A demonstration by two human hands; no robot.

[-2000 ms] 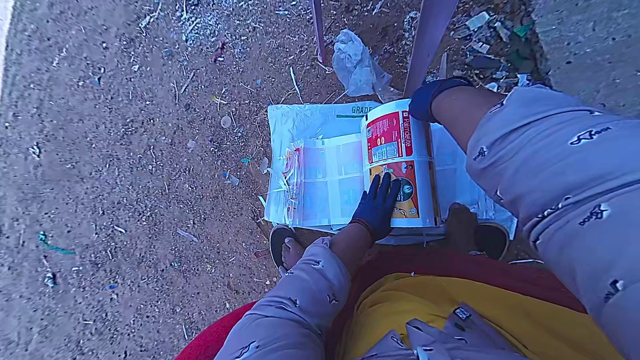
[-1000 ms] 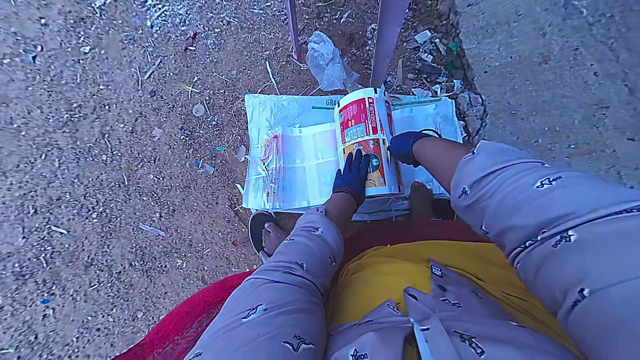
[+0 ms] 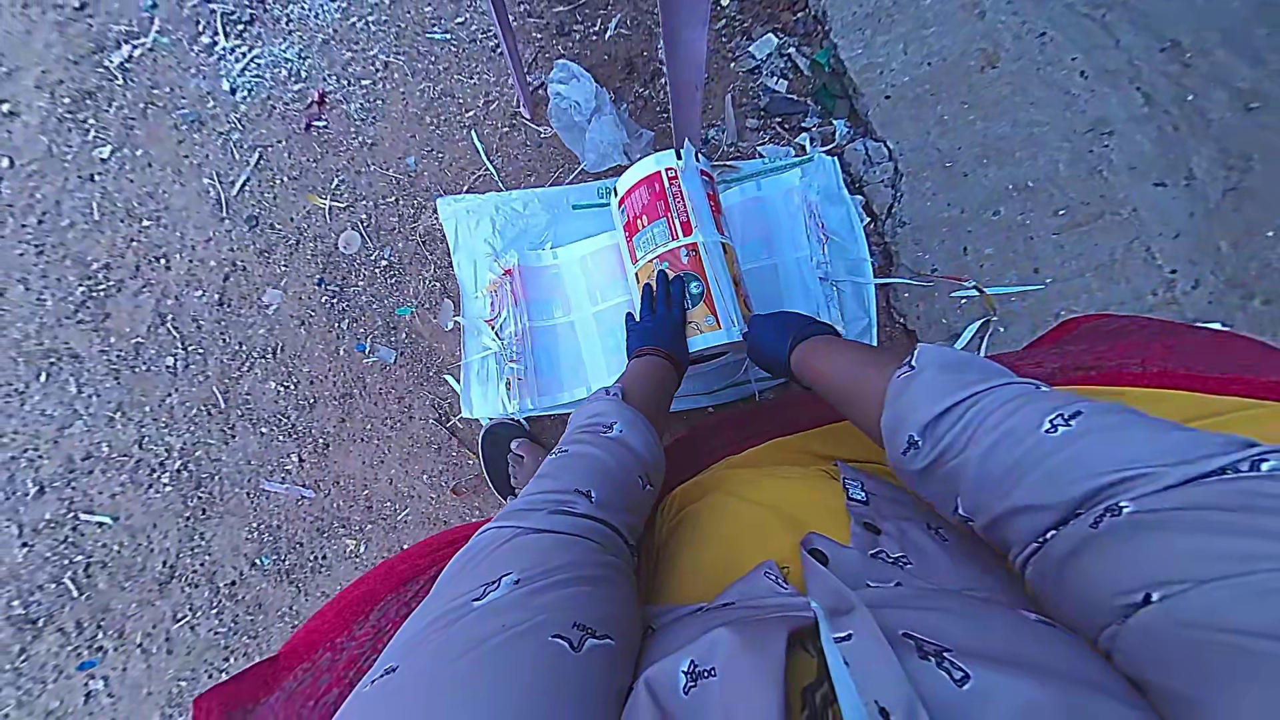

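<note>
A roll of printed plastic film point(image 3: 655, 210), red and orange with white bands, lies on a flattened white woven sack point(image 3: 470, 225). My left hand point(image 3: 658, 322), in a dark blue glove, rests on the roll's lower printed face with its fingers spread. My right hand point(image 3: 785, 340), gloved alike, is at the roll's lower right edge with its fingers curled; whether it grips the film is hidden. Pale sheets of film point(image 3: 570, 310) with frayed strips at their edge extend to the left of the roll, and more film point(image 3: 775, 240) lies to its right.
Behind the sack stand thin purplish legs point(image 3: 685, 70) of some furniture, beside a crumpled clear plastic bag point(image 3: 590, 115). Scraps litter the dirt on the left. A concrete slab point(image 3: 1050, 140) lies at the right. A foot in a dark sandal point(image 3: 505, 455) is by the sack's lower left corner.
My right hand has moved from the roll's upper right end down to its lower right edge. My left hand remains on the roll's printed face. More film shows at the right of the roll.
</note>
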